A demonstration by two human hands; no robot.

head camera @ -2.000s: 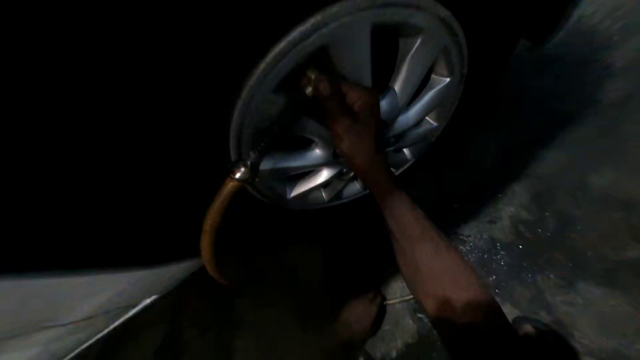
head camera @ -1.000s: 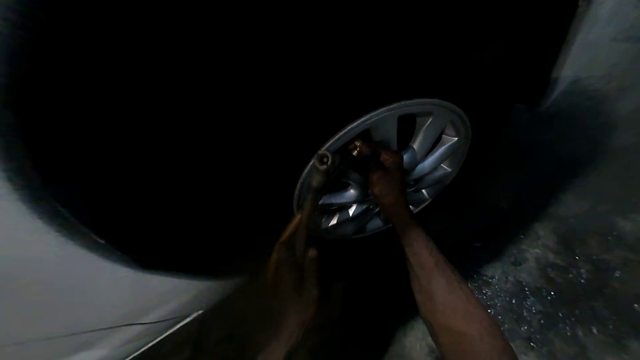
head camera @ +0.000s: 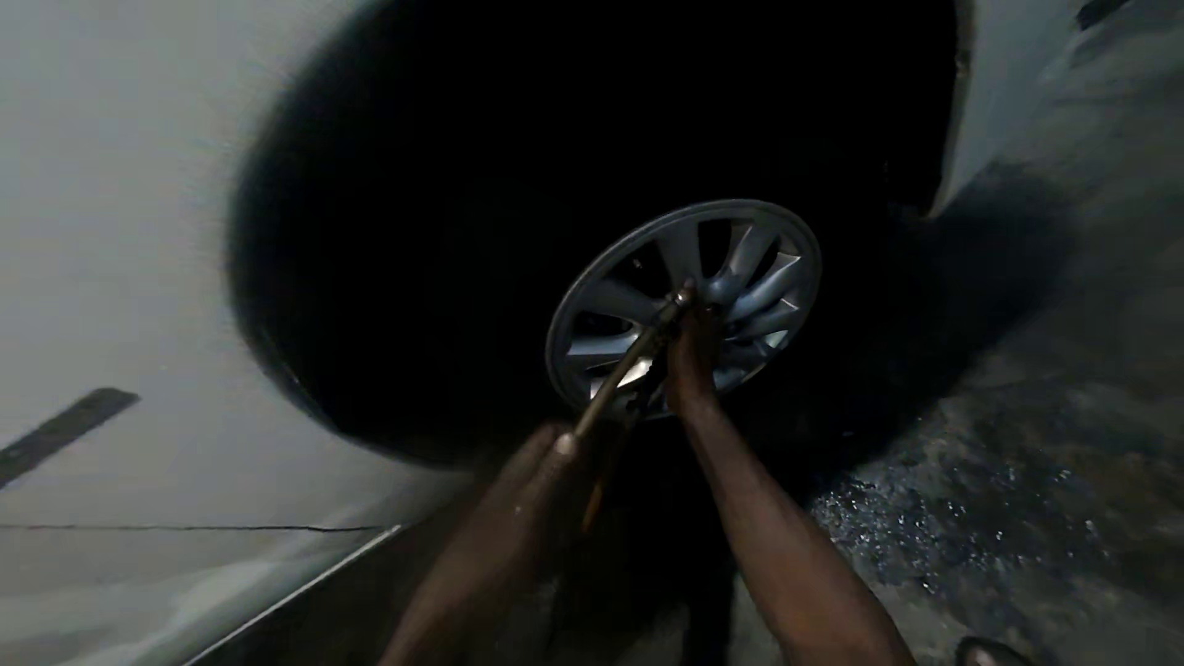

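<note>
A silver multi-spoke alloy wheel point(head camera: 772, 301) sits inside a dark wheel arch. My left hand point(head camera: 546, 462), below and left of the wheel, is closed on the lower end of a long metal wrench or bar point(head camera: 610, 384). The upper end of that tool reaches the wheel's hub area. There my right hand point(head camera: 696, 347) is closed around the tool's head, in front of the spokes. Shadow hides the tyre and the exact fit of the tool's head on the wheel.
A pale car body panel point(head camera: 139, 277) borders the arch on the left, with another panel edge point(head camera: 1004, 83) at upper right. Wet, glittering concrete floor point(head camera: 962, 518) lies at lower right. Part of a foot point(head camera: 985, 652) shows at the bottom edge.
My left hand has come up from below, holding the long tool, whose head was left of my right hand one second ago and is now at it. The view has shifted largely.
</note>
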